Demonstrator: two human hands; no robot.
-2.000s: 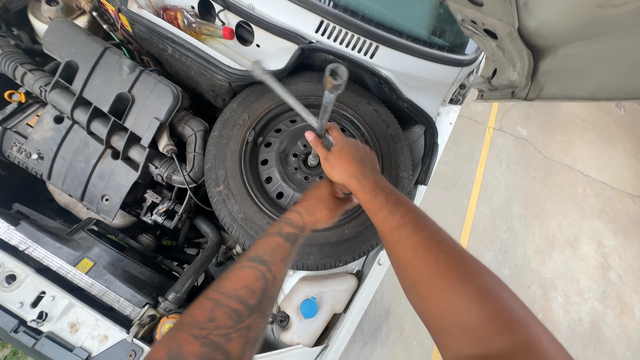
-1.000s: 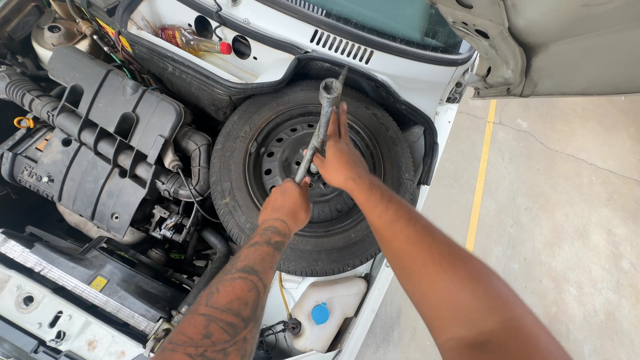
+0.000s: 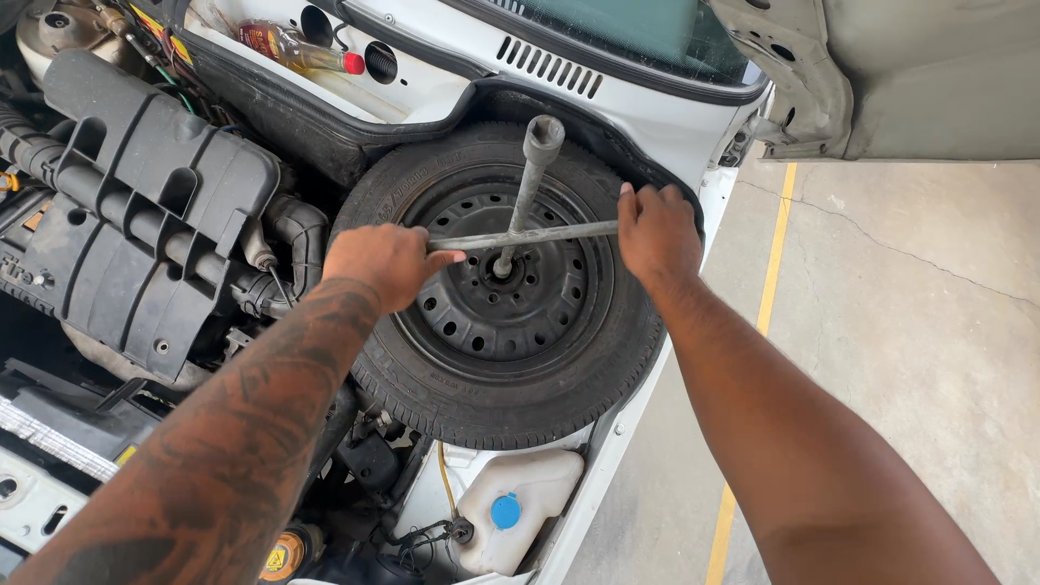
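A four-way lug wrench (image 3: pixel 528 191) stands over the middle of the spare wheel (image 3: pixel 508 406), one socket end down at the hub and another pointing up. My left hand (image 3: pixel 382 264) grips the left end of its crossbar, the thumb lying along the bar. Around the right end of that bar my right hand (image 3: pixel 662 236) is closed. Both bar ends are hidden in the hands. The wheel, a black steel rim with a tire, lies flat in the engine bay.
Left of the wheel is the black plastic engine cover (image 3: pixel 154 211). A bottle with a red cap (image 3: pixel 301 50) lies in the cowl recess. Below the wheel sits a white reservoir with a blue cap (image 3: pixel 520 504). The raised hood (image 3: pixel 934 81) reaches over at upper right.
My hands were close together near the wrench's middle and have moved apart to opposite ends of the crossbar. The crossbar now lies across the wheel.
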